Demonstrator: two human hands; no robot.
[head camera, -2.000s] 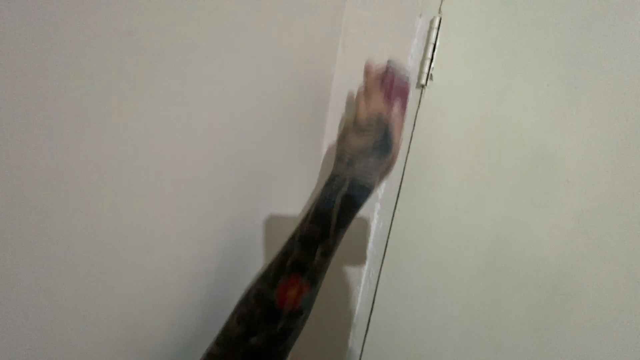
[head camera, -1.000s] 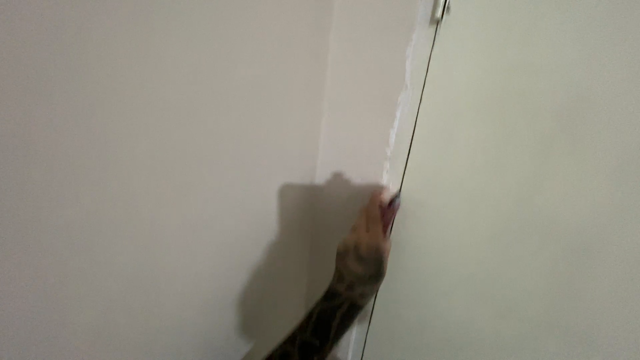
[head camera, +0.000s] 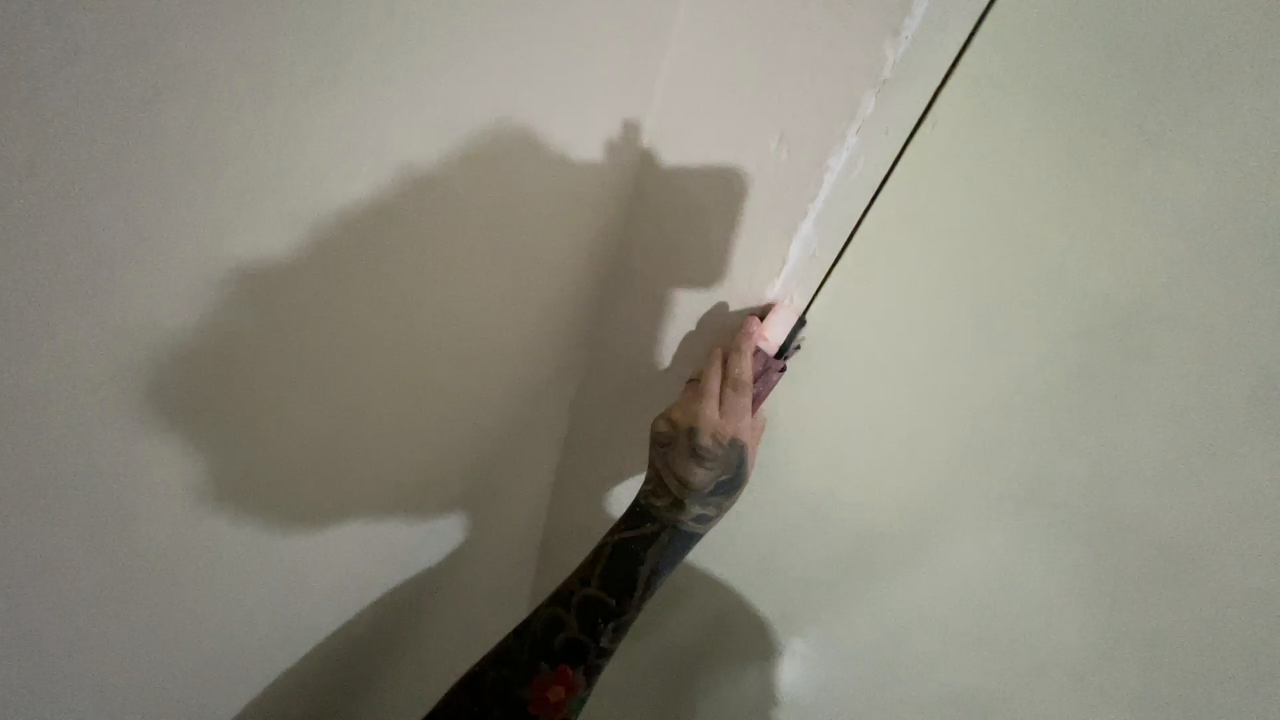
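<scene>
My left hand (head camera: 715, 410), with a tattooed back and forearm, is at the middle of the head view. It grips a folded purple sheet (head camera: 768, 378) that looks like sandpaper, on the right side of its fingers. The fingertips rest by the lower visible end of a rough white filler line (head camera: 830, 185) on the pale frame. Just right of them runs the dark narrow gap (head camera: 900, 150) beside a pale door panel (head camera: 1080, 350). The hand hides part of the sheet and of the gap. My right hand is out of view.
A plain pale wall (head camera: 150, 200) spreads across the left, with a vertical corner edge near the middle. A large shadow of a head and arm falls on the wall and frame. The door panel fills the right side.
My left hand has moved down along the frame from beside the hinge, still holding the purple sheet. The view has shifted and tilted; the hinge is no longer in view.
</scene>
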